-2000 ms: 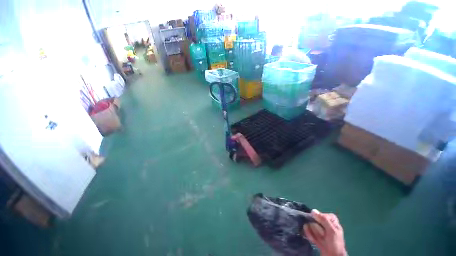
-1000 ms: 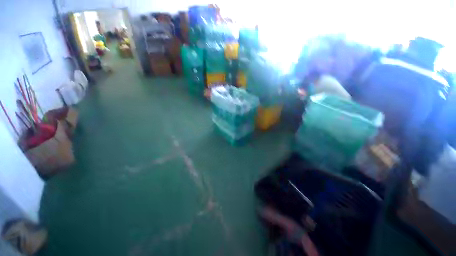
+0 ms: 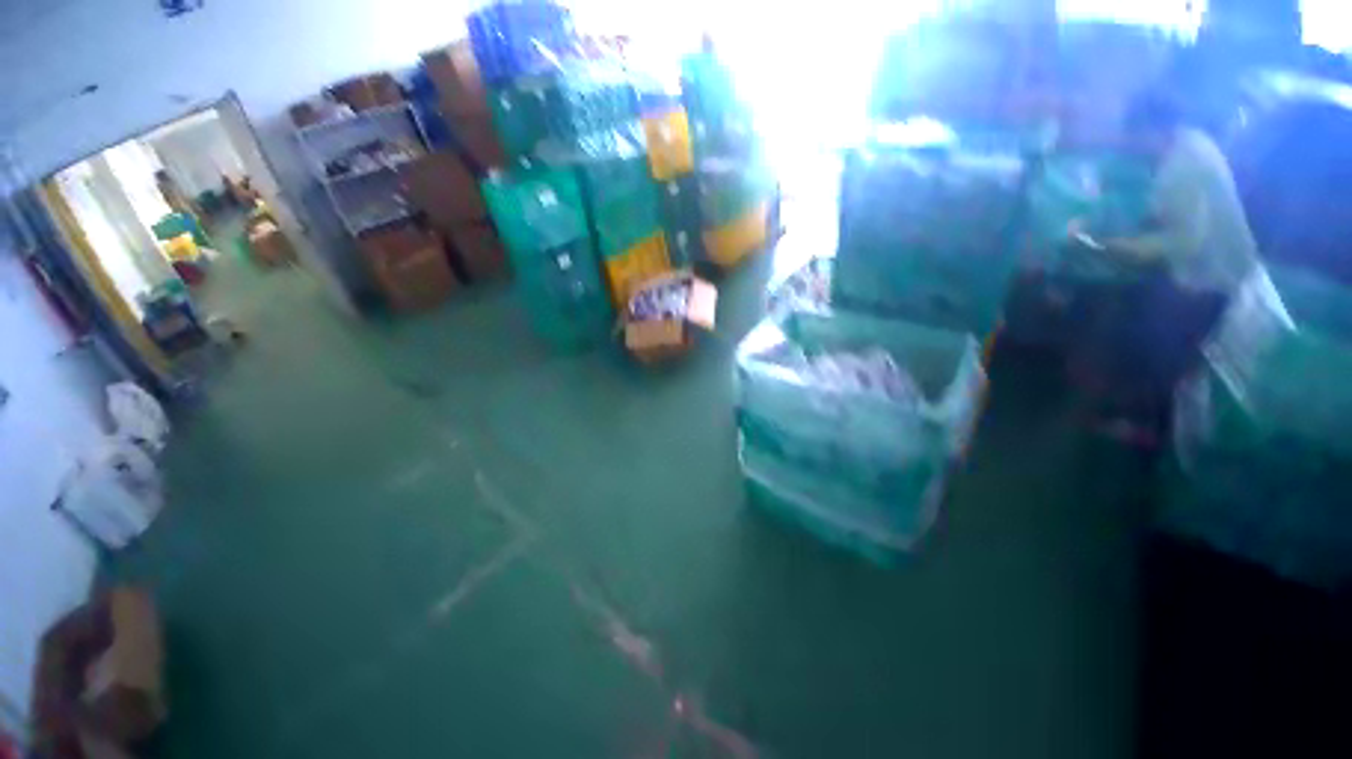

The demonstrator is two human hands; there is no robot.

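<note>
Neither of my hands is in view, and no held parcel shows. Nearest in front of me, right of the middle, a green bin (image 3: pixel 845 482) wrapped in clear film stands on the green floor. Pale, blurred contents show in its open top. A small open carton (image 3: pixel 660 338) with pale contents stands behind it to the left.
A person (image 3: pixel 1186 252) stands at the right among green bins. Stacked green and yellow crates (image 3: pixel 549 252) and a shelf (image 3: pixel 356 171) with cartons stand behind. A doorway (image 3: pixel 245 223) is at the left. White bags (image 3: pixel 111 489) and a carton (image 3: pixel 126 667) line the left wall.
The black parcel and the hand holding it have left the picture. The pallet jack and black pallet are out of view. The wrapped bin is nearer, and the person now shows at the right.
</note>
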